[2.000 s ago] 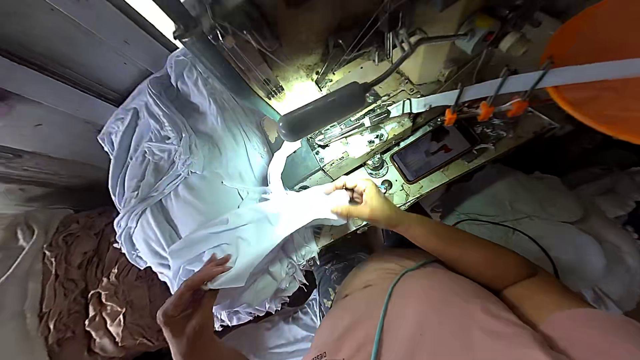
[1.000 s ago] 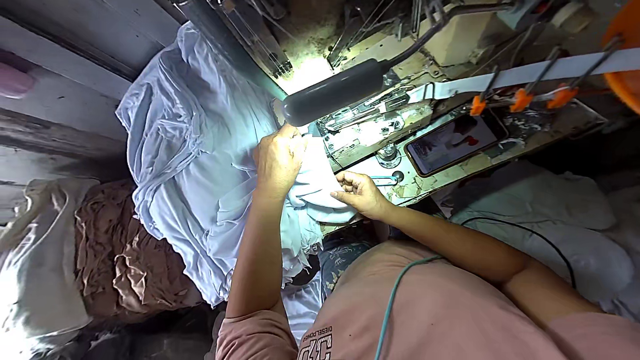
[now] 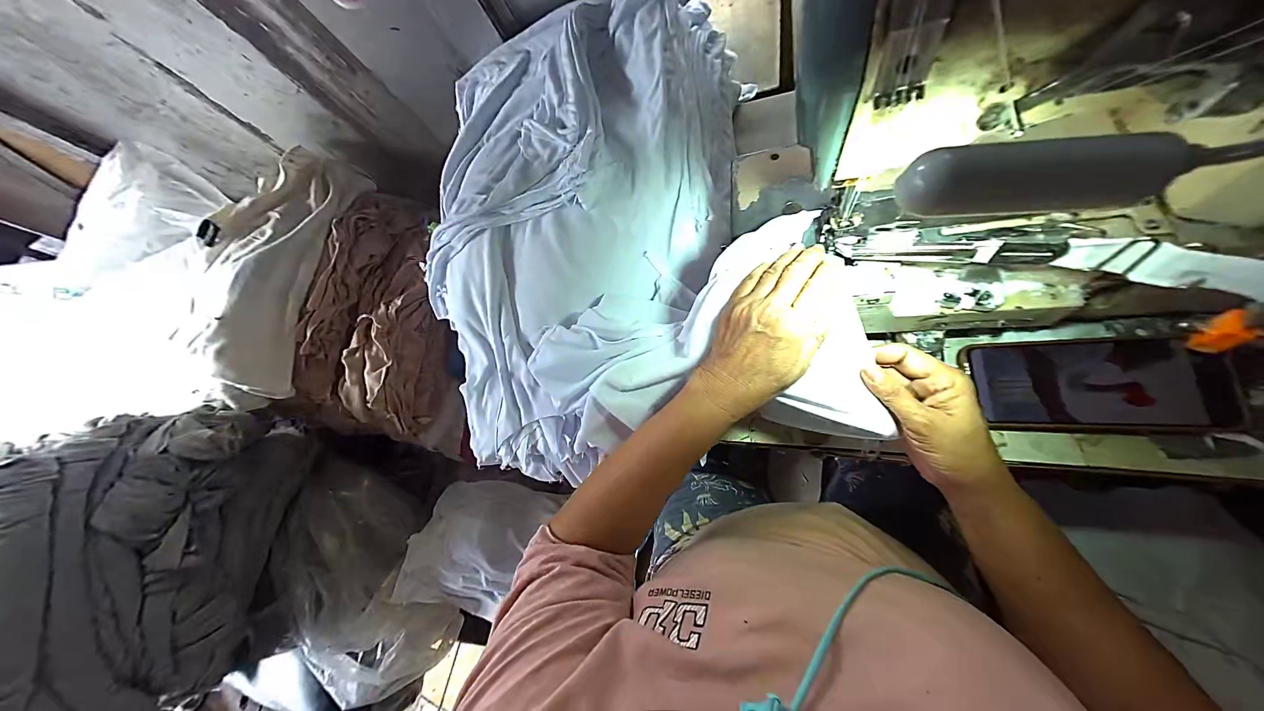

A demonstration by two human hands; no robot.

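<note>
My left hand [image 3: 768,331] lies palm down, fingers extended, on a white fabric piece [image 3: 839,380] beside the needle area of a sewing machine [image 3: 918,242]. At the fabric's right edge, my right hand [image 3: 928,400] pinches the cloth between thumb and fingers. The piece lies partly on the machine bed, and its left part meets a large heap of pale blue-white fabric [image 3: 592,227]. My left hand hides part of the cloth.
A grey cylindrical lamp or cover [image 3: 1047,173] hangs above the machine. A phone [image 3: 1106,385] lies on the machine table at right, near an orange clip [image 3: 1223,331]. Brown fabric [image 3: 370,326], dark grey fabric [image 3: 148,543] and plastic bags [image 3: 365,592] are stacked at left.
My left hand was low on the cloth, then up by the machine, and now lies flat on the fabric. My right hand remains at the fabric's edge. The view has turned toward the left.
</note>
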